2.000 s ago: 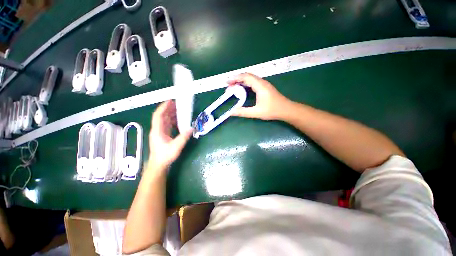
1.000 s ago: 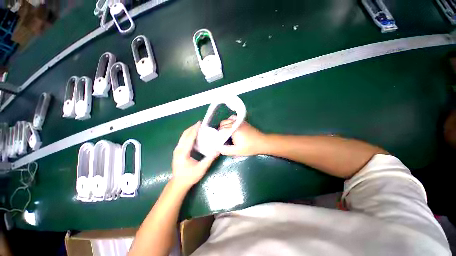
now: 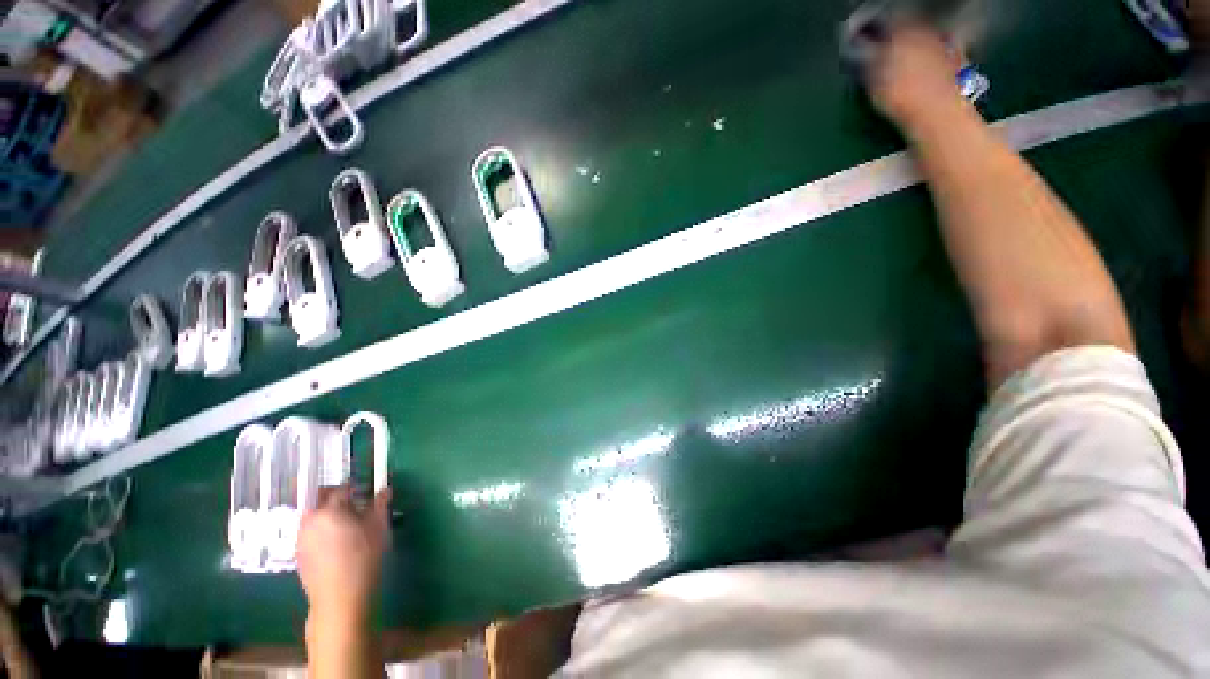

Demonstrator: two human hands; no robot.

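Observation:
My left hand [image 3: 342, 547] is at the lower end of the rightmost white cover [image 3: 368, 440], its thumb and fingers closed around that end. This cover is beside a row of overlapping white covers [image 3: 273, 493] on the near bench surface. My right hand [image 3: 913, 69] reaches over the guide strip to the far side of the belt. It is blurred and over a half-built unit, whose blue part [image 3: 973, 85] shows beside the fingers. The blur hides whether the fingers grip it.
Closed units [image 3: 511, 212] stand on the green belt beyond the guide strip [image 3: 571, 287], two with green inside. More loops [image 3: 348, 47] are at the far rail. A half-built unit [image 3: 1160, 21] is at top right. A carton [image 3: 531, 642] is below the near edge; a cable [image 3: 96, 557] lies left.
The unit that both hands held is out of them, and one more closed unit is on the belt. My left hand moved left to the covers; my right hand moved far right and forward.

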